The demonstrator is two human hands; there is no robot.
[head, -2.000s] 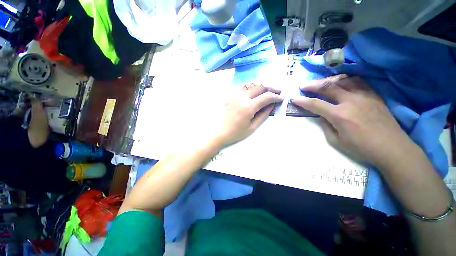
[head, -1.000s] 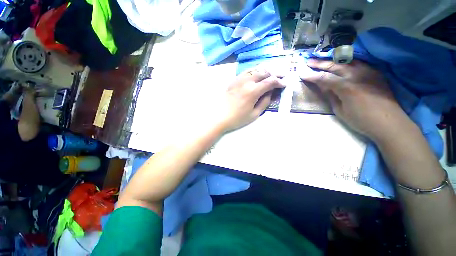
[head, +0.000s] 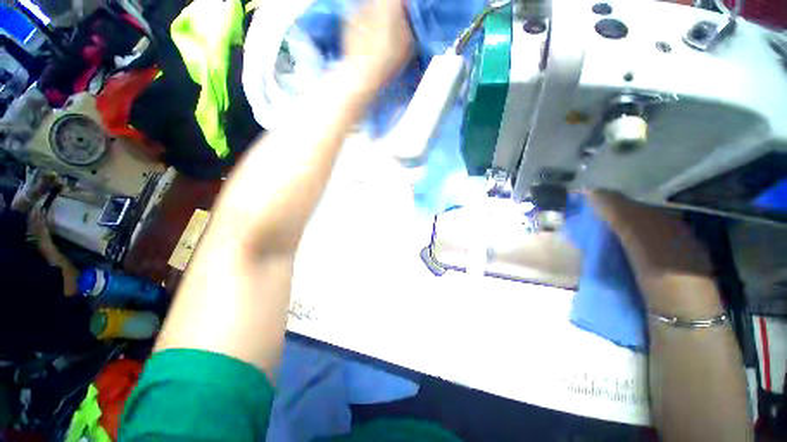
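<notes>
My left hand (head: 377, 34) is blurred at the top edge, reaching beyond the machine head (head: 552, 95) beside bunched blue cloth (head: 440, 26); its fingers are unclear. My right hand (head: 634, 229) is partly under the machine head, with its fingers hidden. A light blue fabric panel (head: 607, 298) hangs beside my right wrist. A narrow white tape (head: 475, 259) crosses the metal bed plate (head: 535, 261) near the needle area. More pale blue cloth lies beyond the needle, washed out by glare.
Blue cut pieces (head: 315, 393) lie below the front edge of the white table (head: 380, 293). A white cloth bundle (head: 267, 65) and black and neon garments (head: 203, 52) are at the upper left. Bottles (head: 125, 324), another machine (head: 78, 142) and a person's arm (head: 52, 246) are at left.
My left hand has left the needle area and moved far up beyond it. My right hand has moved under the machine head. The view has shifted, showing more of the machine head.
</notes>
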